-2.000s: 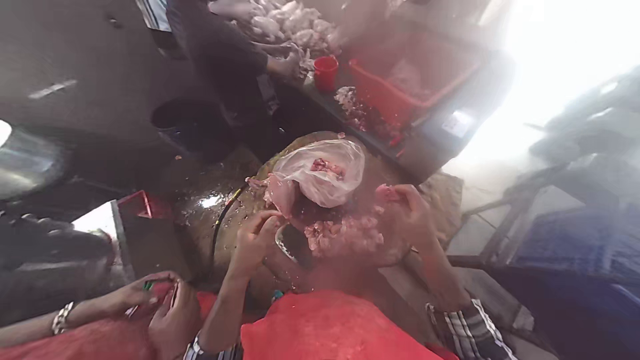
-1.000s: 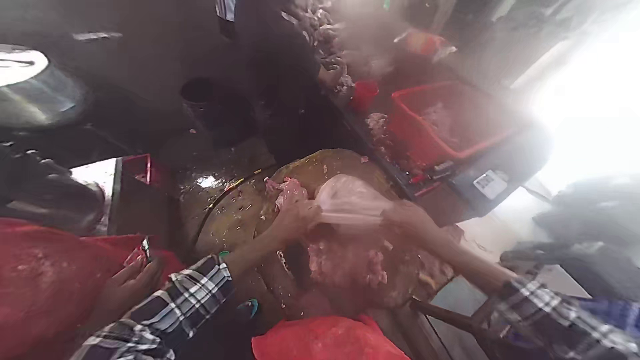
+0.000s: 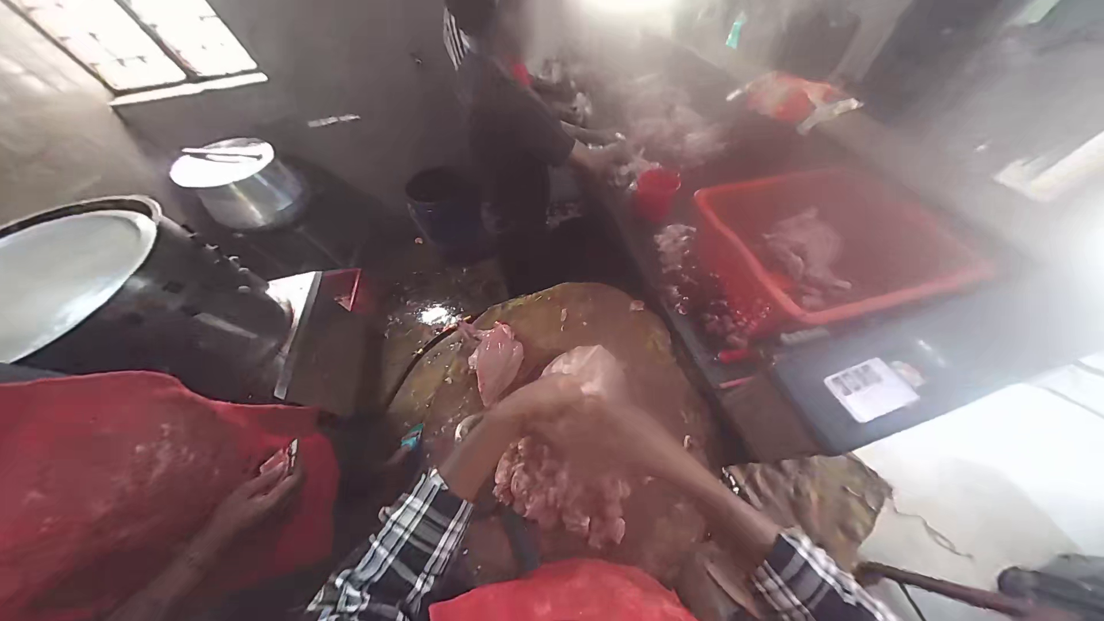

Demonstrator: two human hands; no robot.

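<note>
Both my left hand (image 3: pixel 548 401) and my right hand (image 3: pixel 608 414) are together over the wooden chopping block (image 3: pixel 595 310), closed on a pale, filled plastic bag (image 3: pixel 591 364). Blur hides the separate fingers. Left of the bag lies a piece of raw, skinned meat (image 3: pixel 498 360). A heap of cut raw meat (image 3: pixel 565 496) rests on the block just below my wrists. Near my left forearm a small turquoise thing (image 3: pixel 412 437) shows at the block's left edge.
A red plastic crate (image 3: pixel 802 315) holding raw meat stands on the counter at right, with a red cup (image 3: pixel 657 194) behind it. A person in dark clothes (image 3: pixel 517 129) works at the far end. Another person's hand (image 3: pixel 259 496) is at left, near large metal pots (image 3: pixel 250 194).
Two seconds ago my hands were apart on either side of the open bag; they have come together on it, and its opening no longer shows. The view has tilted up.
</note>
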